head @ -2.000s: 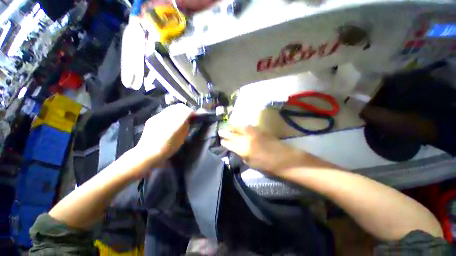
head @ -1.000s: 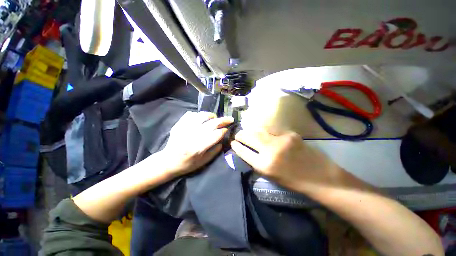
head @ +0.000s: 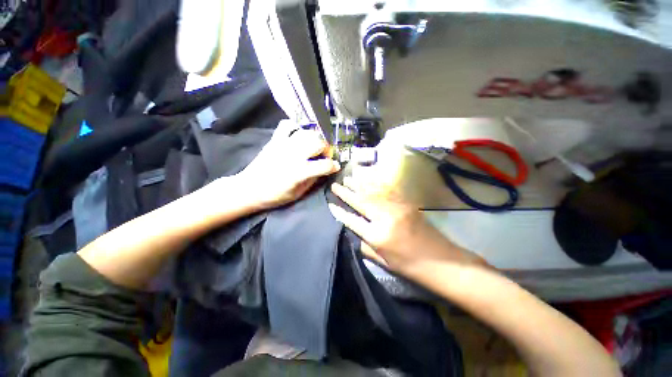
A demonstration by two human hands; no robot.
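A dark grey garment [head: 298, 272] lies in front of the needle and hangs over the table's front edge, with a paler grey strip on top. More of its dark cloth is heaped to the left. My left hand [head: 291, 166] has its fingertips close beside the presser foot [head: 345, 153], pinching the cloth edge. My right hand [head: 387, 224] lies just right and below, its fingertips on the cloth near the foot. The exact grip of its fingers is blurred. The needle tip is hard to make out.
The sewing machine head [head: 457, 66] spans the top. Scissors [head: 483, 177] with red and dark blue handles lie right of my right hand. A black disc [head: 586, 224] sits farther right. A white rounded form [head: 210, 33] stands upper left. Yellow [head: 35, 96] and blue crates are far left.
The view has shifted. My left hand has moved up closer to the presser foot, and its fingers are more bent. My right hand stays near the cloth, slightly below the foot.
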